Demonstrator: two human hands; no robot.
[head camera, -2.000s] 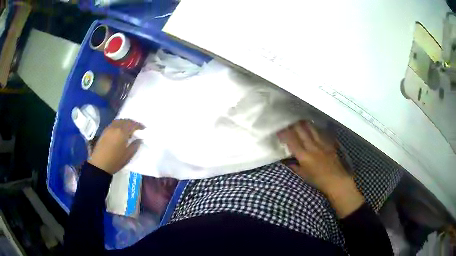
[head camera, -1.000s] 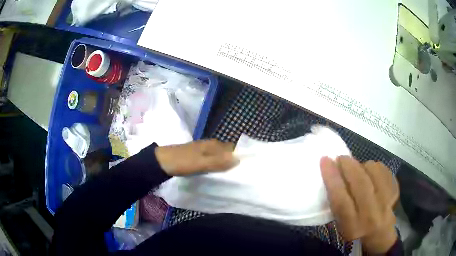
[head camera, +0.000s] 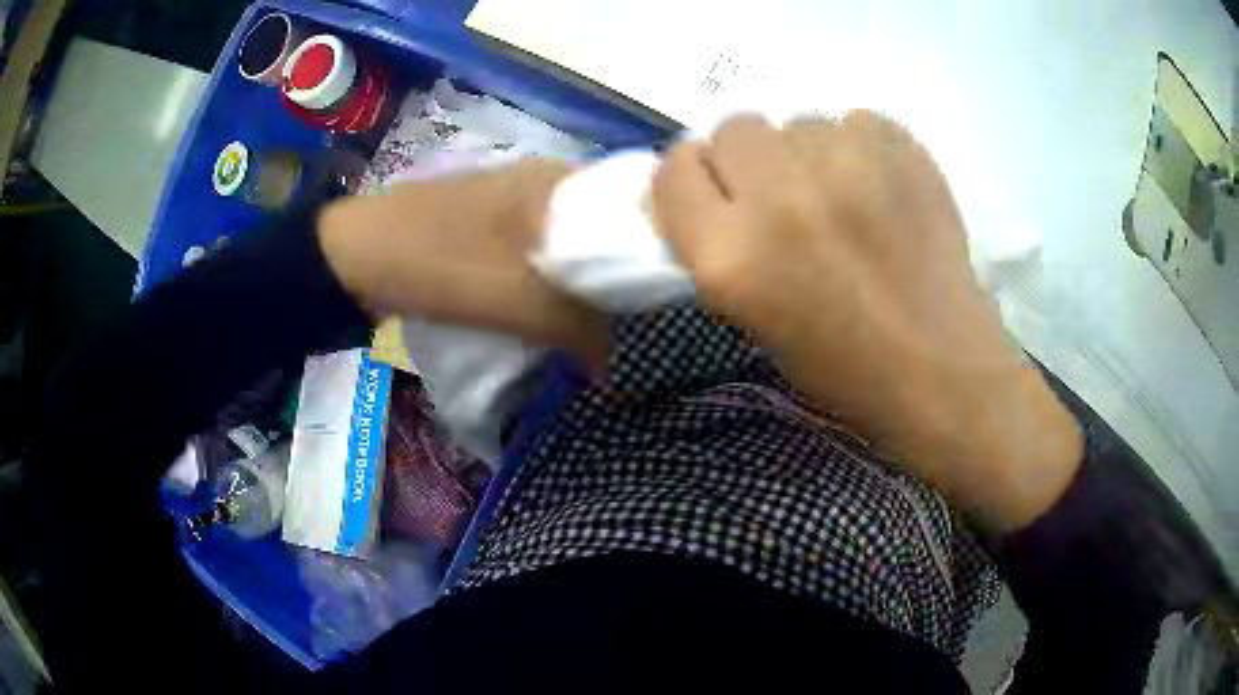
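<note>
A white fabric piece (head camera: 614, 234) is bunched between my two hands, raised over the blue tray's right edge and the checked apron. My left hand (head camera: 476, 251) is blurred and holds the fabric's left side. My right hand (head camera: 815, 231) is closed around its right side, with the back of the hand towards the camera. Some fabric hangs below my left hand over the tray. The fingertips of my left hand are partly hidden.
The blue tray (head camera: 258, 618) at the left holds a red jar with a white rim (head camera: 321, 73), a small white-blue box (head camera: 334, 452) and plastic bags. The white table (head camera: 1087, 122) lies beyond, with a metal machine plate (head camera: 1185, 177) at the right. A checked apron (head camera: 652, 475) covers the lap.
The fabric was spread flat, then folded over the lap. It is now bunched up and lifted towards the table edge. Both hands have moved up and closer together.
</note>
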